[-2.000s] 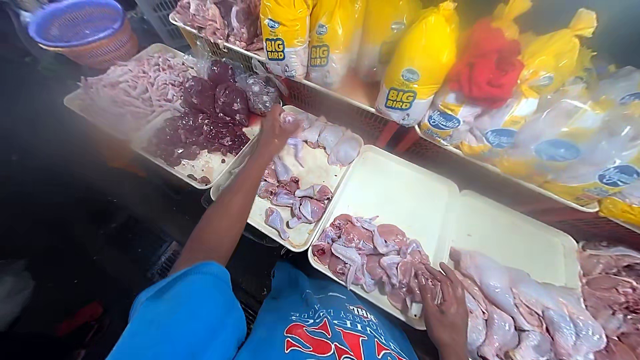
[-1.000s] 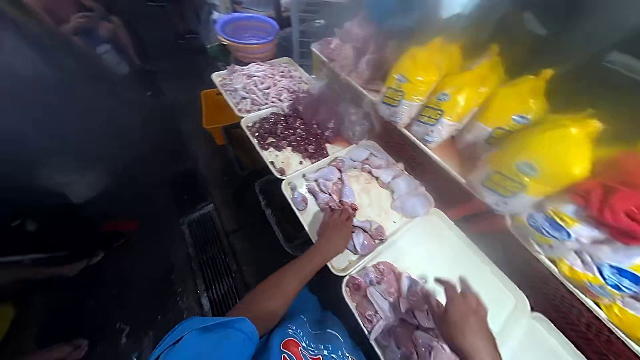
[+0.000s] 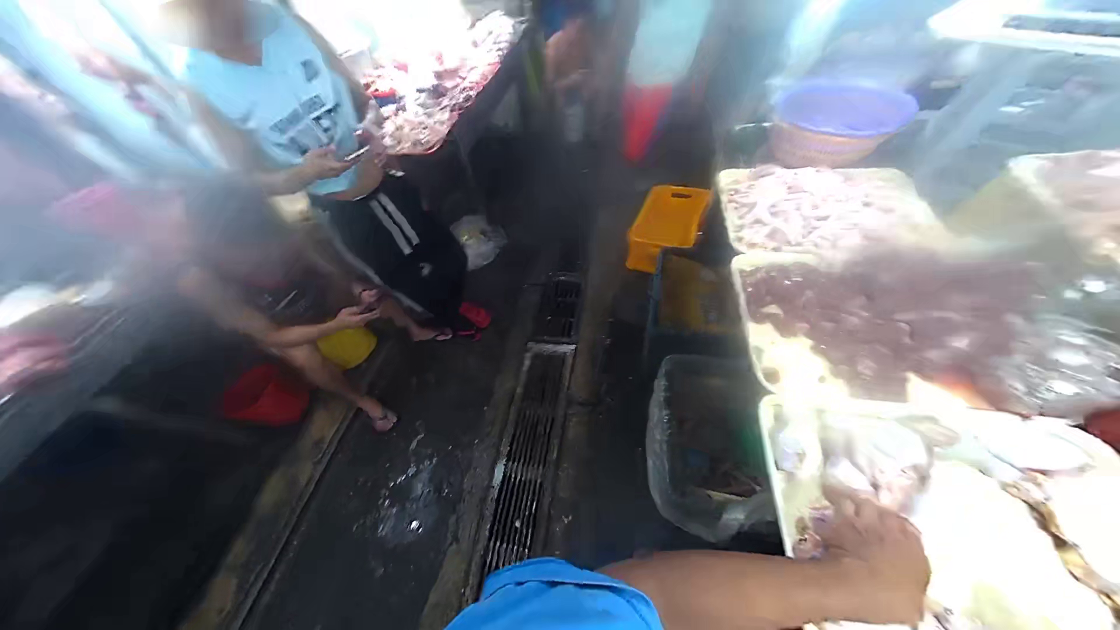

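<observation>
My left hand (image 3: 875, 551) lies over the near part of a white tray (image 3: 774, 455) of raw chicken pieces, at the lower right. Its fingers touch or rest by the chicken pieces (image 3: 879, 451); glare and blur hide whether they hold any. My right hand is out of the frame. Beyond that tray is another white tray (image 3: 744, 302) with dark red organ meat (image 3: 884, 306), partly blurred. Farther back a third tray holds pale chicken feet (image 3: 805, 206).
A purple basin (image 3: 844, 109) stands behind the feet. Below the trays are a plastic-lined bin (image 3: 700, 464) and a yellow crate (image 3: 669, 219). A metal floor grate (image 3: 529, 446) runs alongside. At left, one person stands (image 3: 271, 105) and another sits (image 3: 254, 262), both holding phones.
The view has swung far to the left, towards the aisle and the people. My right hand, over chicken pieces in the earlier frames, has left the view. My left hand remains at its tray.
</observation>
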